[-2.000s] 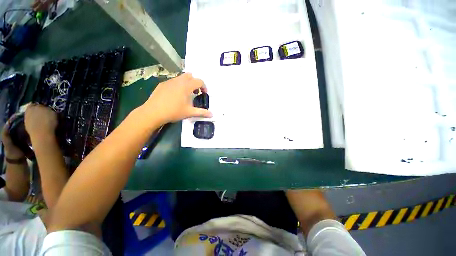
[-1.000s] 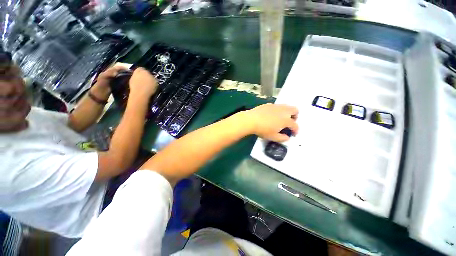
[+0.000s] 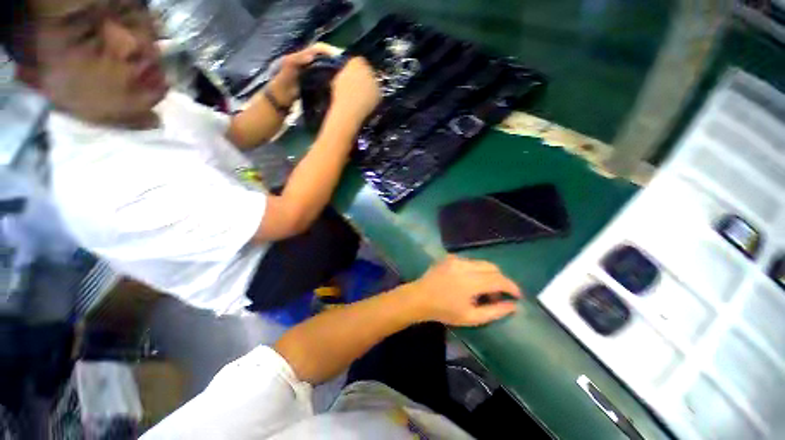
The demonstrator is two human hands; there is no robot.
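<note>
My left hand (image 3: 469, 292) is over the green bench's near edge, left of the white tray (image 3: 564, 288). Its fingers are curled towards the thumb with a dark patch between them; whether this is a small thing or shadow cannot be told. Two black rounded-square units (image 3: 602, 309) lie side by side at the tray's near left corner. A unit with a silver-white inside (image 3: 738, 235) lies farther right, and another is cut off by the right edge. Tweezers (image 3: 607, 406) lie on the bench before the tray. My right hand is out of view.
A black smartphone (image 3: 505, 216) lies flat left of the tray. A metal post (image 3: 667, 94) stands behind. A co-worker in a white shirt (image 3: 155, 202) sits at left, holding a dark thing by a black blister tray (image 3: 439, 107) with thin white loops on it.
The view has swung left. My left hand has moved off the tray and the black unit there, to beside the tray. The smartphone now shows fully.
</note>
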